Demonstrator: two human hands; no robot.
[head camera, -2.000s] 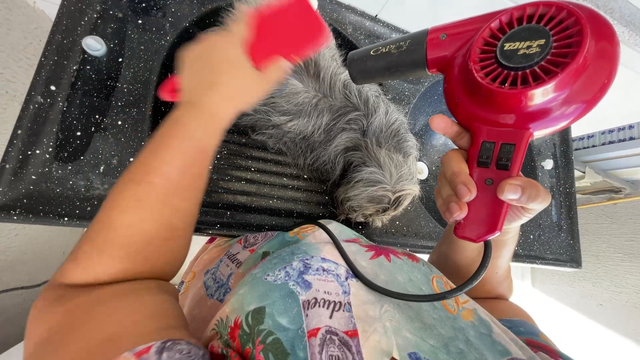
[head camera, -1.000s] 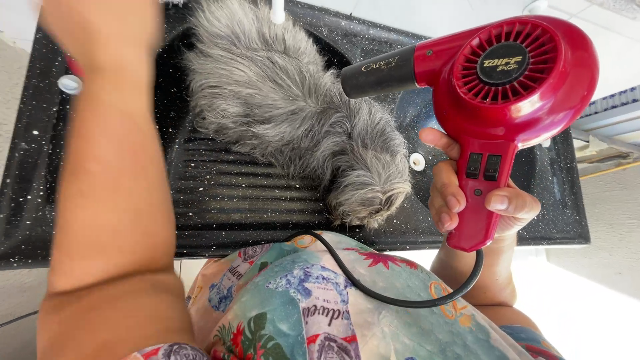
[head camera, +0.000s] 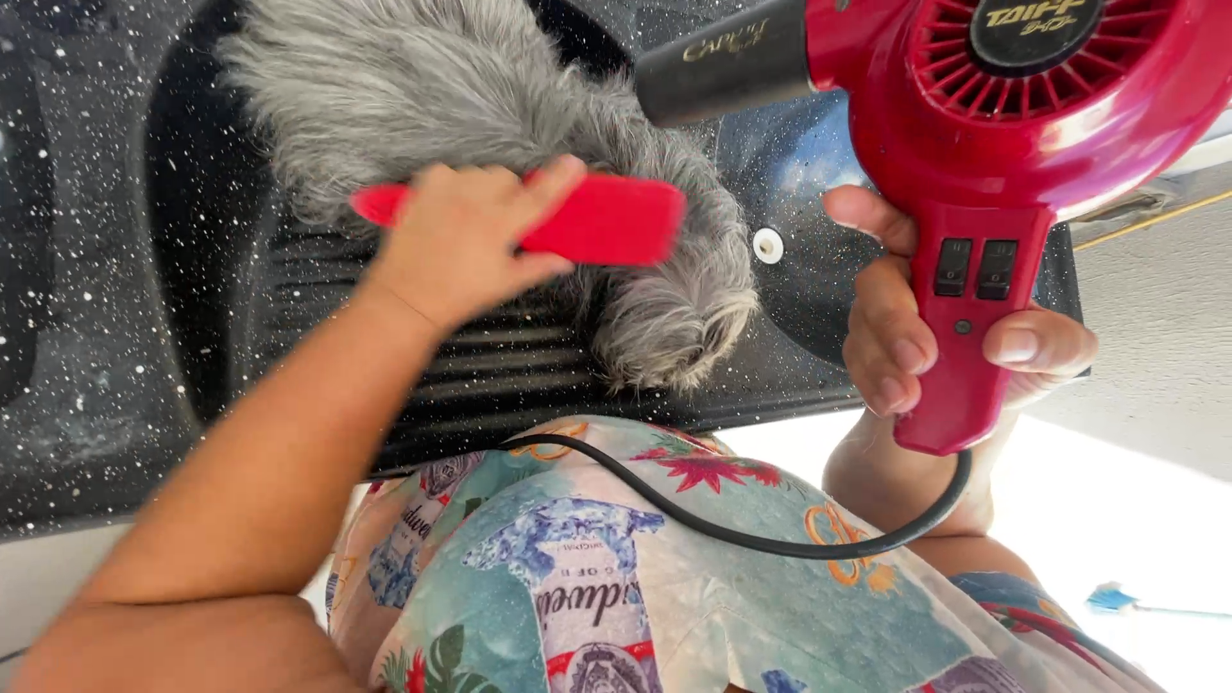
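My left hand (head camera: 462, 236) grips a red grooming brush (head camera: 611, 219), whose flat back faces up over the dog's shoulder and neck; its bristle side is hidden. The small dog (head camera: 404, 87), with shaggy grey fur, lies or stands on the ribbed part of a black speckled sink top, its head toward the lower right. My right hand (head camera: 962, 327) holds a red Taiff hair dryer (head camera: 1039, 125) by its handle. The dryer's black nozzle (head camera: 727, 63) points left above the dog's upper back. Whether the dryer is running cannot be told.
The black speckled sink top (head camera: 87, 433) has a dark basin at the left and another basin with a white-rimmed drain (head camera: 768, 245) right of the dog. The dryer's black cord (head camera: 712, 539) loops across my patterned shirt. A blue-tipped object (head camera: 1112, 599) shows at the lower right.
My left hand has come from the upper left, away from the dog, to over its shoulder and neck with the brush. My right hand still holds the dryer, nozzle pointing left.
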